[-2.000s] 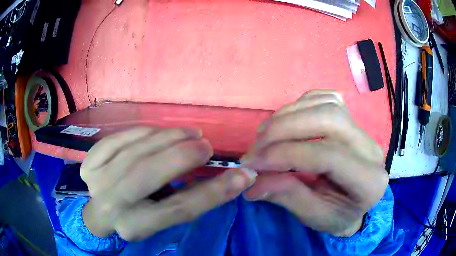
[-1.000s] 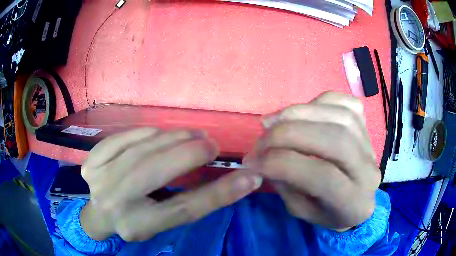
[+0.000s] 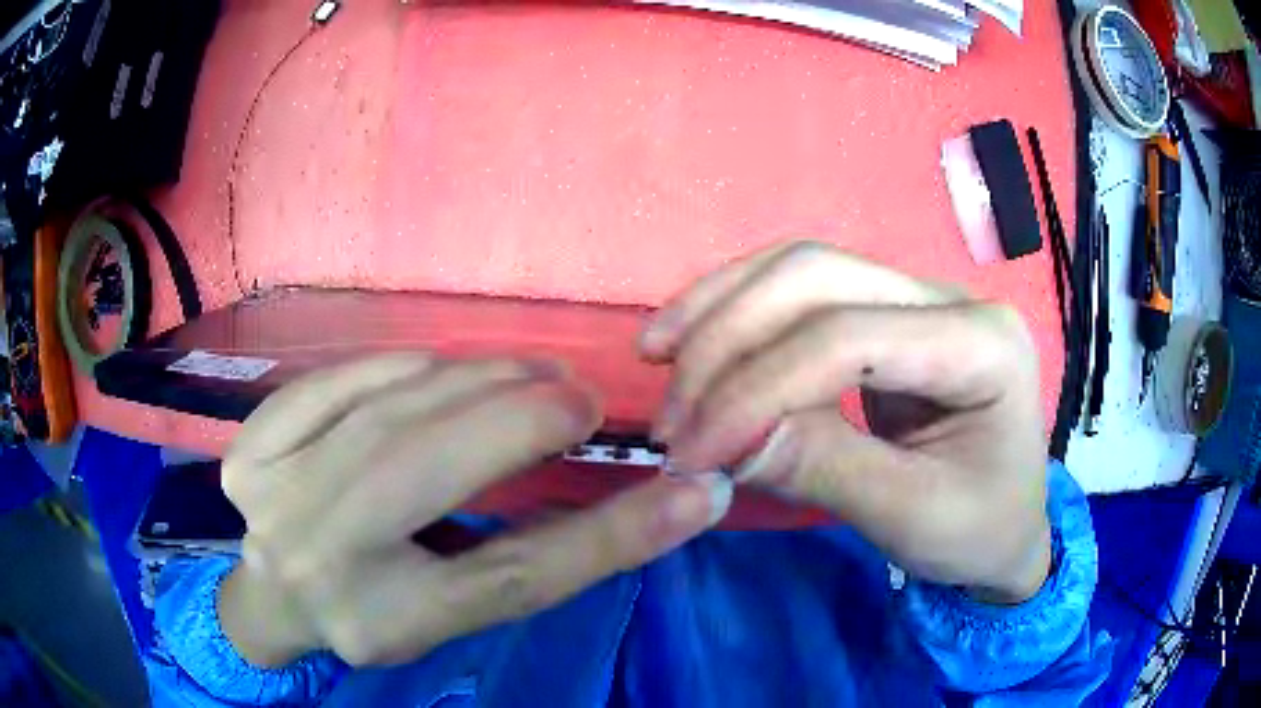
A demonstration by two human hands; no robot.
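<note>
The tablet (image 3: 415, 325) lies on the red mat in front of me, its glossy side up and a small white label at its left corner. A short white strip with dark spots (image 3: 615, 455) shows on its near edge between my fingers. My left hand (image 3: 429, 491) holds the tablet's near edge, thumb below and fingers above. My right hand (image 3: 857, 408) has its fingertips pinched together at the strip's right end. Any tiny part between those fingertips is hidden or too small to tell.
Tape rolls (image 3: 104, 288) stand at the left. A thin wire with a small connector (image 3: 325, 13) lies on the mat (image 3: 622, 152). A black foam pad (image 3: 1005, 190), black tweezers (image 3: 1054, 249) and an orange-black screwdriver (image 3: 1159, 235) lie at the right. White sheets (image 3: 885, 28) lie at the far side.
My right hand has turned and its fingers have shifted left, with its thumb now visible near the strip. My left hand and the tablet have stayed nearly still.
</note>
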